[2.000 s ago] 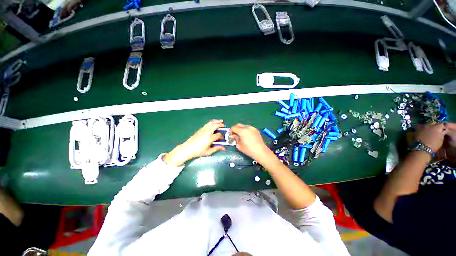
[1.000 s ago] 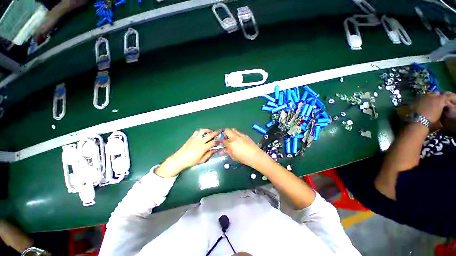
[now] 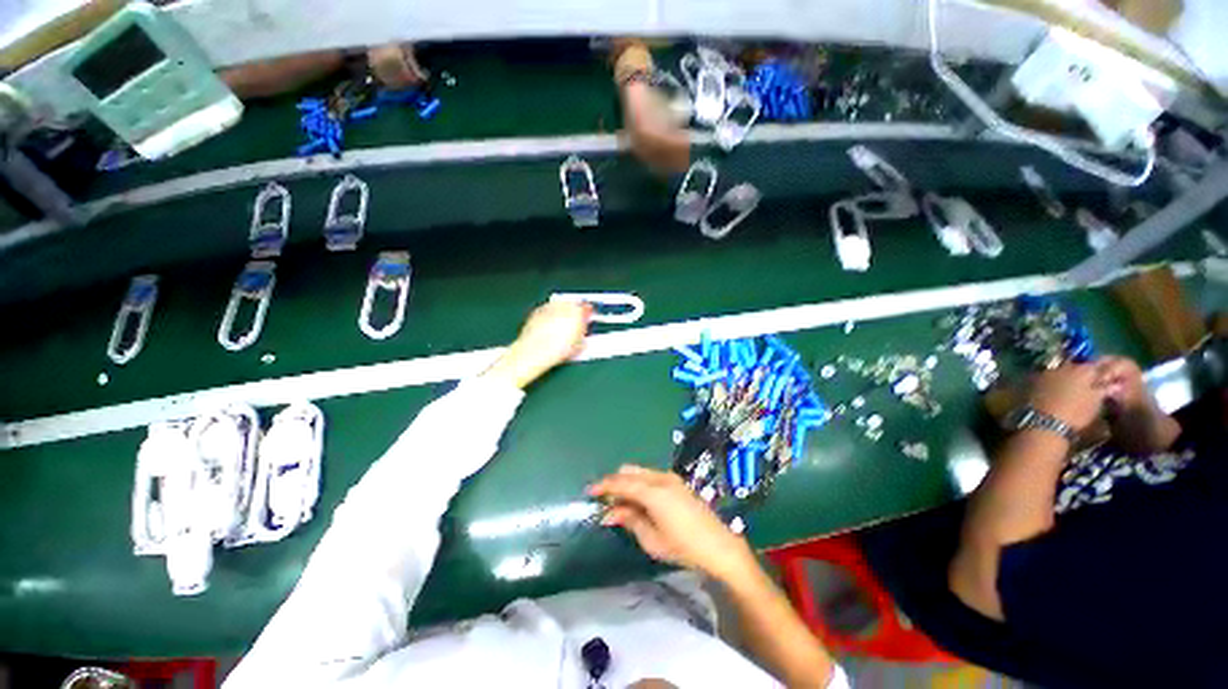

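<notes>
My left hand [image 3: 550, 337] reaches over the white divider rail [image 3: 445, 366] onto the belt. Its fingers are at the head end of a white loop-shaped housing [image 3: 620, 308] lying there and cover that end; whether they grip it cannot be told. My right hand [image 3: 660, 514] is above the bench, palm down, fingers apart, with nothing visible in it. Right of it lies a heap of blue cylinders [image 3: 745, 455] mixed with small metal pieces [image 3: 734, 404]. A white loop with a blue head [image 3: 387, 294] lies on the belt left of my left hand.
A stack of white housings [image 3: 222, 478] lies at left on the bench. More loops lie along the green belt [image 3: 471, 289]. A neighbour's hands [image 3: 1084, 393] are at right near another heap. Across the belt are another person's arm [image 3: 652, 124], a device with a screen [image 3: 142, 74] and a cable.
My hands have parted. The left moved forward to the belt; the right moved down and slightly right. A blue-headed loop now lies on the belt left of my left hand. The view has tilted up.
</notes>
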